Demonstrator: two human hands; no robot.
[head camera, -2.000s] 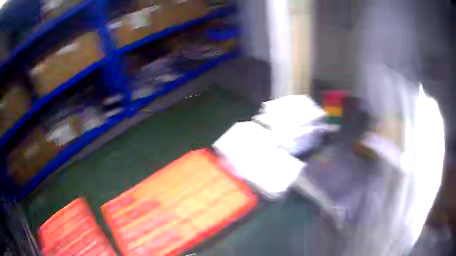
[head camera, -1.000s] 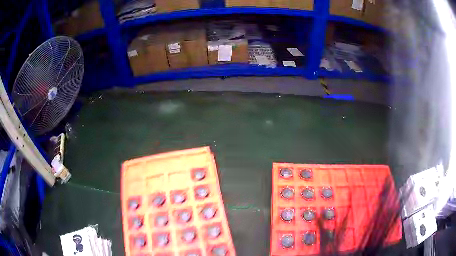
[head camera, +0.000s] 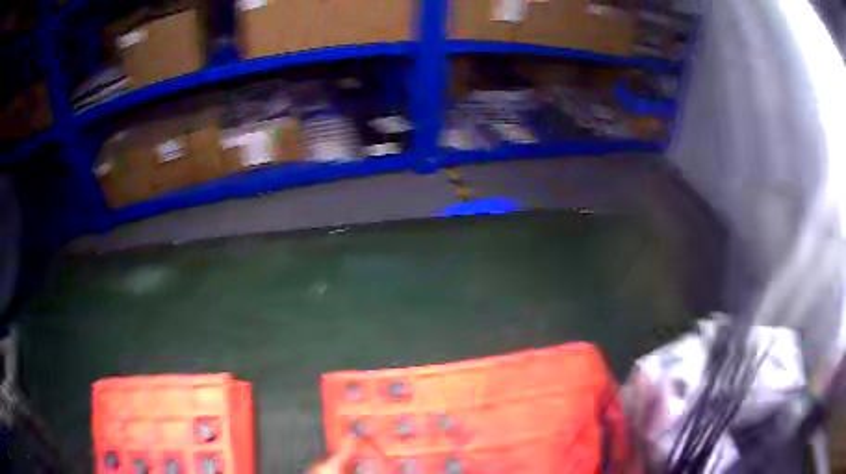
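Two red-orange compartment trays lie at the bottom, cut off by the lower edge. The left tray shows a few small grey round devices. The larger right tray has grey round devices in its left pockets, and its right part shows none. A blurred reddish shape at the right tray's lower left may be fingertips. I cannot tell whether it is a hand, which hand, or what it holds. No other part of my hands shows. White boxes stand blurred beyond the right tray, partly behind dark thin strands.
The trays lie on a dark-green mat. A blue metal rack with brown cartons and flat packs stands behind it. A bright blue patch lies at the mat's far edge. A pale, blurred surface rises at the right.
Since one second ago the view has turned right. The trays appear farther left and lower, the fan has almost left view, and the dark strands now cross the white boxes instead of the right tray.
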